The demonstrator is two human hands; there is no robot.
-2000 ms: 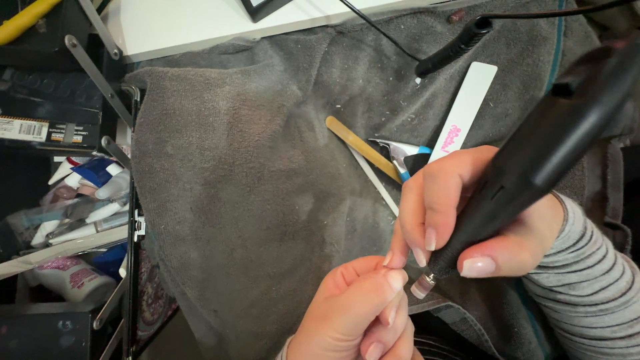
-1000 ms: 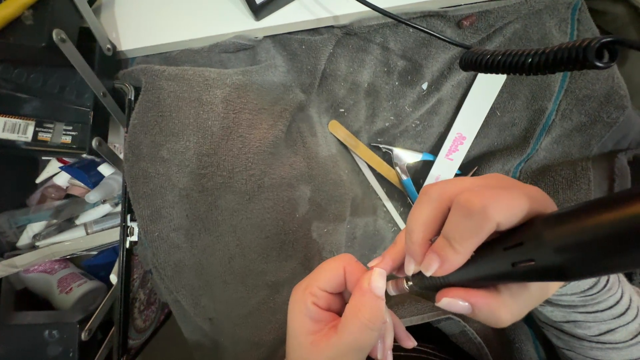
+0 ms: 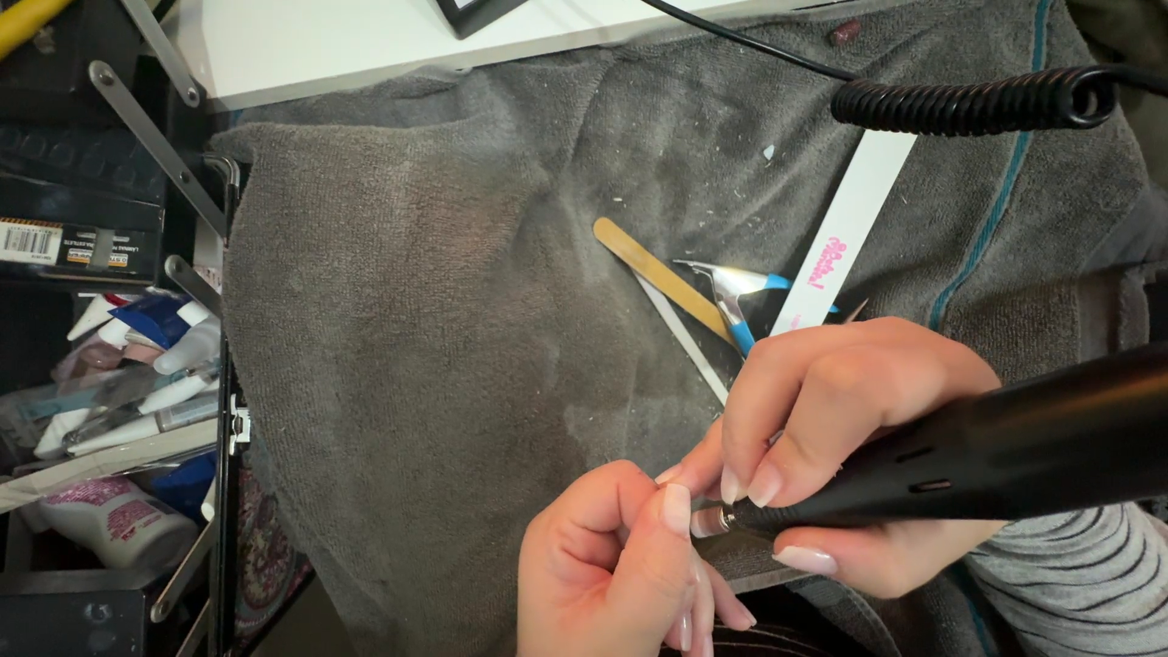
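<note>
My right hand [image 3: 858, 411] is closed around a black electric nail drill handpiece [image 3: 1022, 447], which lies nearly level and points left. Its pale pinkish cylindrical bit [image 3: 710, 522] is close to the fingertips of my left hand [image 3: 611, 566]. The left thumb and index finger are pinched together, touching a right fingertip; whether something small is between them, I cannot tell. Beyond the hands, on a grey towel [image 3: 411, 365], lie a tan wooden stick or file [image 3: 662, 278], a thin white stick [image 3: 683, 339], a blue-handled metal nipper [image 3: 735, 290] and a long white nail file [image 3: 849, 228].
A black coiled cord [image 3: 967, 102] hangs over the towel at upper right. Past the towel is a white tabletop [image 3: 319, 46]. On the left, an open black case with metal hinge arms [image 3: 155, 146] holds tubes, pens and a white bottle [image 3: 123, 525]. Small chips dot the towel.
The drill handpiece has tilted from a steep diagonal to nearly level, its rear end lowered to the right. The coiled cord has shifted right. Both hands remain together at the fingertips.
</note>
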